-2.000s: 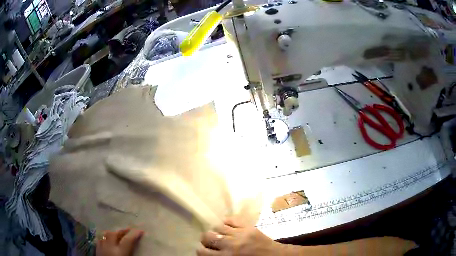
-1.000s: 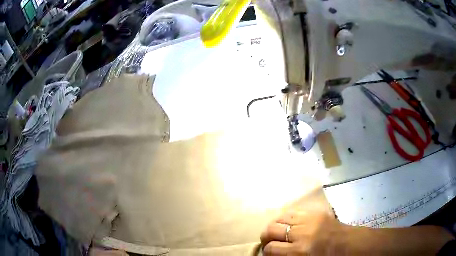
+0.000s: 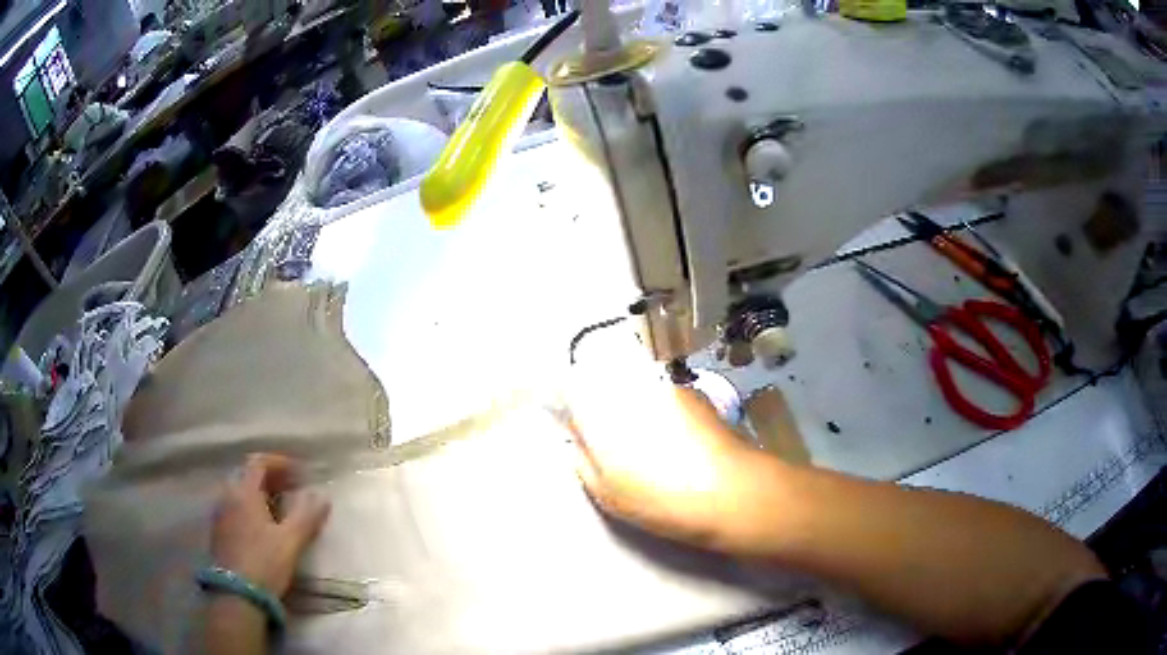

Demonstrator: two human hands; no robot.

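A beige cloth panel lies across the left and front of the white table, washed out by the lamp near the needle. My left hand, with a bracelet at the wrist, rests on the panel at the left, fingers bent. My right hand lies over the panel's right part beside the presser foot; its fingertips are lost in glare, so I cannot tell its grip. The off-white sewing machine head stands above and behind it.
Red-handled scissors and an orange-handled tool lie on the bed at right. A yellow handle-like piece hangs left of the machine head. Whitish cloth strips are heaped at far left, by a pale bin.
My right hand has moved from the front edge up to the needle area. My left hand has come into clear view on the panel. The panel's front part has shifted, and the view has moved.
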